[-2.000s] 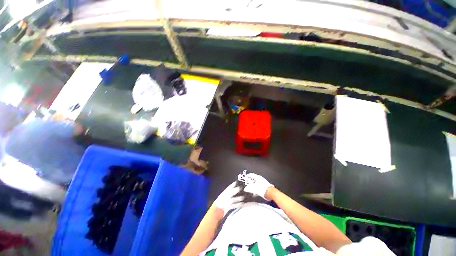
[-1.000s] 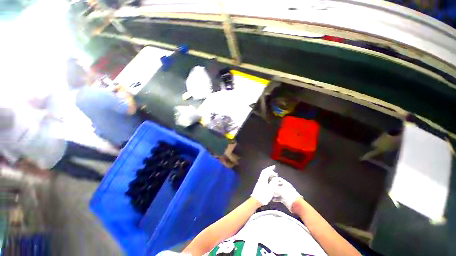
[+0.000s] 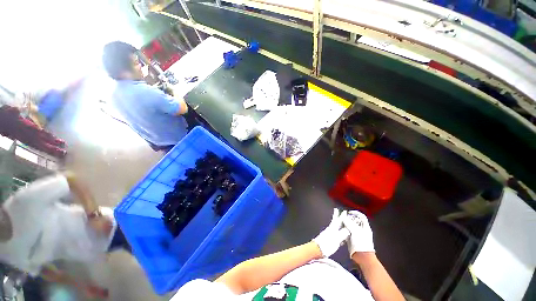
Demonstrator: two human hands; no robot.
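My left hand (image 3: 332, 235) and my right hand (image 3: 358, 233), both in white gloves, meet low in front of my body, left of centre of the right half of the view. Their fingers are bent together and touching. A small pale, speckled patch shows at the fingertips, but I cannot tell if it is a held cord or part of a glove. The hands are over the dark floor, just below a red plastic stool (image 3: 374, 176), and touch neither bench.
A blue bin (image 3: 270, 203) with black parts (image 3: 200, 185) stands at left. Behind it, a green-topped bench (image 3: 220, 94) holds plastic bags (image 3: 267, 90) and a yellow-edged white sheet (image 3: 317, 111). A person in blue (image 3: 144, 109) sits there; another in white (image 3: 47, 217) is lower left. Another sheet (image 3: 508, 247) lies right.
The view has swung left, so the bin, stool and bench sit further right. The hands stay together; the white strands seen on them earlier no longer show clearly.
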